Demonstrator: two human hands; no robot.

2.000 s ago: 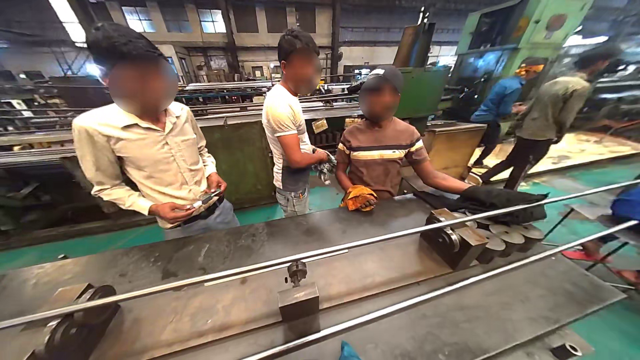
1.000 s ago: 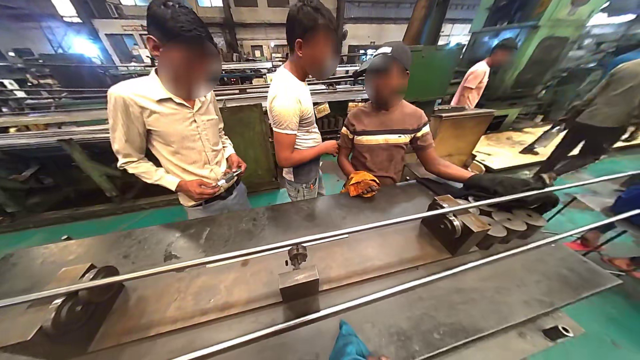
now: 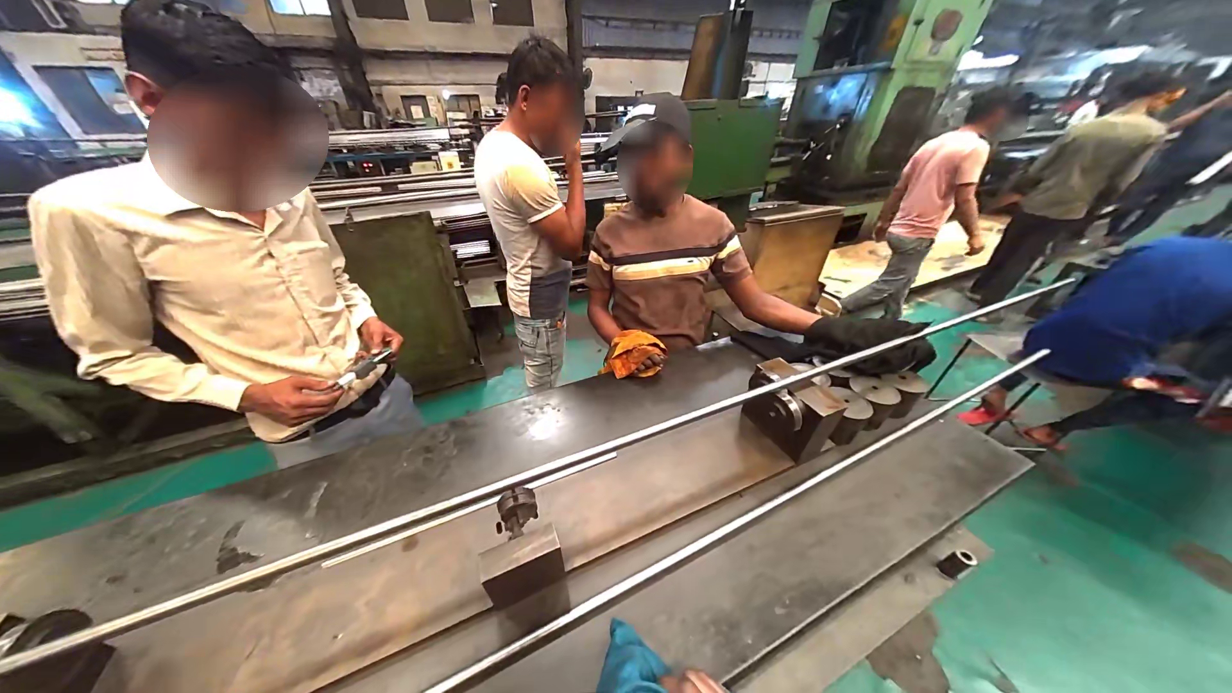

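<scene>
At the bottom edge, a small part of my right hand (image 3: 693, 682) shows against a bunched teal cloth (image 3: 630, 659), holding it; most of this hand is cut off. My left hand is out of view. Just beyond the cloth, a long thin metal rod (image 3: 731, 517) runs diagonally over the steel table (image 3: 847, 539). Farther back, a second long metal rod (image 3: 674, 423) passes over a roller support block (image 3: 794, 409) at the right and another roller support (image 3: 58, 645) at the lower left. Between the rods stands a metal block with a dial gauge-like fitting (image 3: 518, 515).
Three people stand across the table: one holds a small measuring tool (image 3: 366, 368), one an orange cloth (image 3: 632, 353). Round metal discs (image 3: 871, 390) and a black cloth (image 3: 876, 345) lie by the right support. At the right, a person in blue (image 3: 1136, 318) bends down; others walk behind.
The teal cloth has come farther into view at the bottom. The person in the white shirt has raised a hand to the face. The person in blue shows more at the right.
</scene>
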